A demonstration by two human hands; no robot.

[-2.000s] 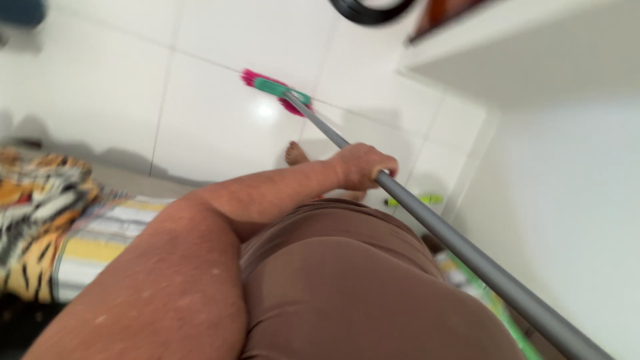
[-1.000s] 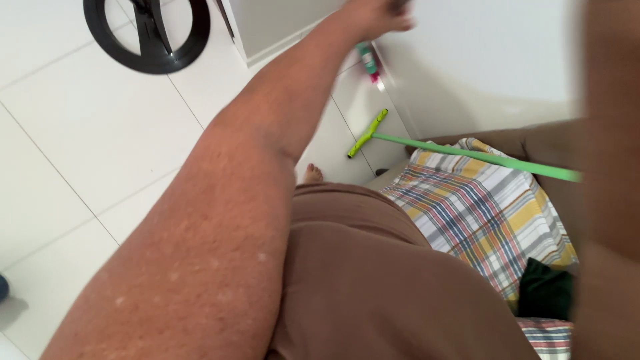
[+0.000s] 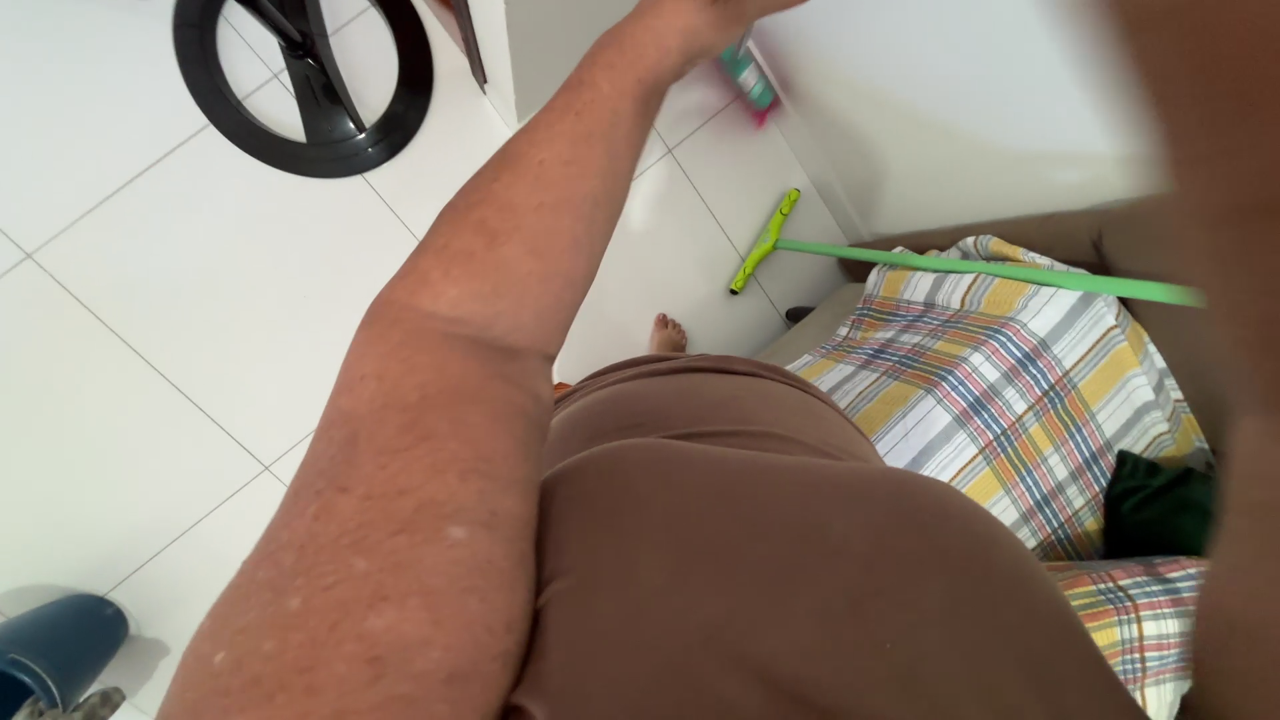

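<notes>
My left hand point(image 3: 725, 22) is at the top edge, partly cut off, at the end of my outstretched left arm. It is shut on the grey handle of a broom, whose short visible part runs down from the hand. The broom's green head point(image 3: 748, 80) with pink bristles is blurred on the floor by the white wall. My right arm is a blur along the right edge; its hand lies outside the view. A squeegee with a lime-green head point(image 3: 766, 240) and green pole rests across a plaid cloth point(image 3: 1000, 370), its pole passing behind my right arm.
The plaid cloth covers a brown sofa point(image 3: 1130, 235) on the right, with a dark green cloth point(image 3: 1155, 505) on it. A round black base point(image 3: 300, 165) stands on the tiled floor at upper left. A blue bucket point(image 3: 70, 640) is at lower left, and my bare foot point(image 3: 668, 334) is mid-floor.
The view has turned. Two seconds ago the broom head was on open floor with its long grey handle in my left hand; now it is by the wall, and my left arm reaches further out.
</notes>
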